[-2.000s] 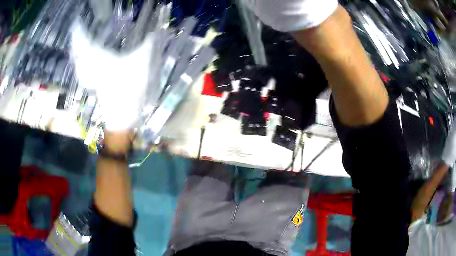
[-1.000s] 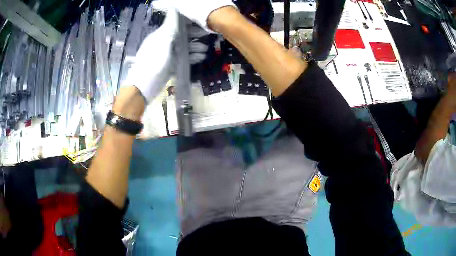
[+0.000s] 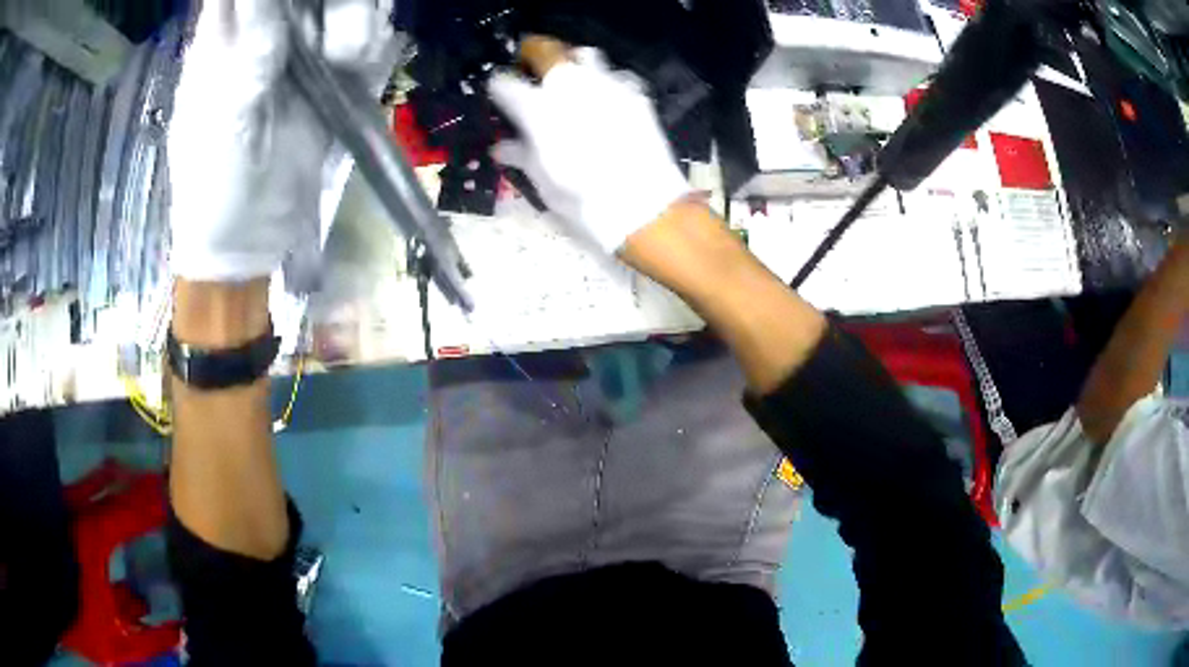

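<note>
My left hand (image 3: 254, 156), in a white glove, is at the upper left, closed around a long silver-grey aluminium profile (image 3: 378, 156) that points down towards the bench's front edge. The glove is blurred. My right hand (image 3: 593, 143), gloved with a bare digit showing, is over the black end plates (image 3: 469, 185) at the upper middle. Its fingers are partly spread; whether a plate is between them cannot be told. A black electric screwdriver (image 3: 965, 98) hangs tilted at the upper right, its thin bit pointing down left.
Many aluminium profiles (image 3: 65, 196) lie at the left. A screw feeder (image 3: 841, 137) stands behind the bit on the white printed sheet (image 3: 574, 293). Yellow wires (image 3: 144, 401) hang at the front edge. A person's arm (image 3: 1141, 339) is at the far right. Red stools (image 3: 98, 560) stand below.
My left hand has moved left with the profile, which is now tilted. My right hand has moved off the profile to the black plates. The screwdriver shows more fully.
</note>
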